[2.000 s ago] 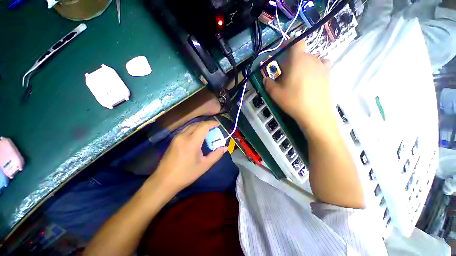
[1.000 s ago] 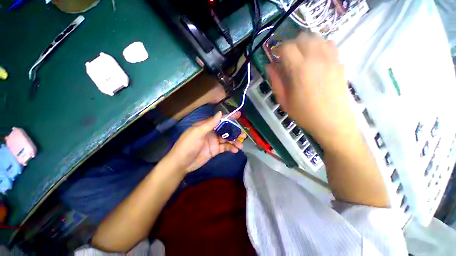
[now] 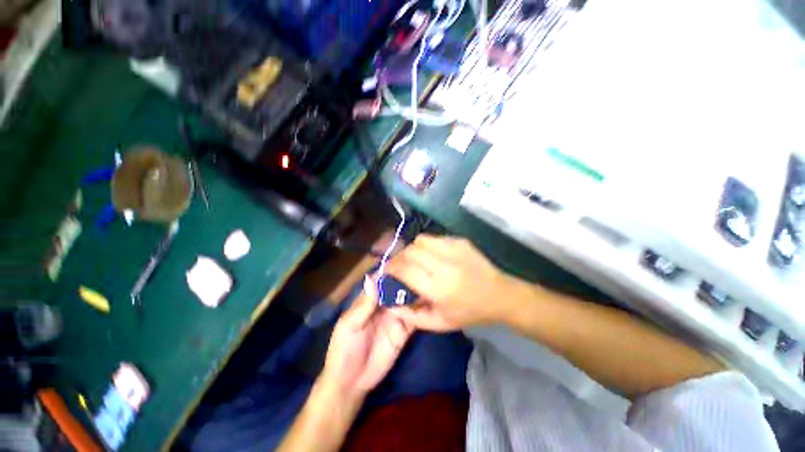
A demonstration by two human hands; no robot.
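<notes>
A smartwatch with a dark screen showing a small light mark is held above my lap. My left hand grips it from below and the left side. My right hand closes over its right side, so much of it is hidden. A thin white charging cable runs down to its upper edge. Another watch with a bright face lies on the bench above my hands. The picture is blurred.
A white watch case, a small white piece, tweezers and a brown tub are on the green mat. Pink and blue units lie lower left. A black box with a red light is behind. White foam trays are right.
My right hand has come from the bench on the right to the watch in my left hand. The view has turned and shows more of the bench and trays.
</notes>
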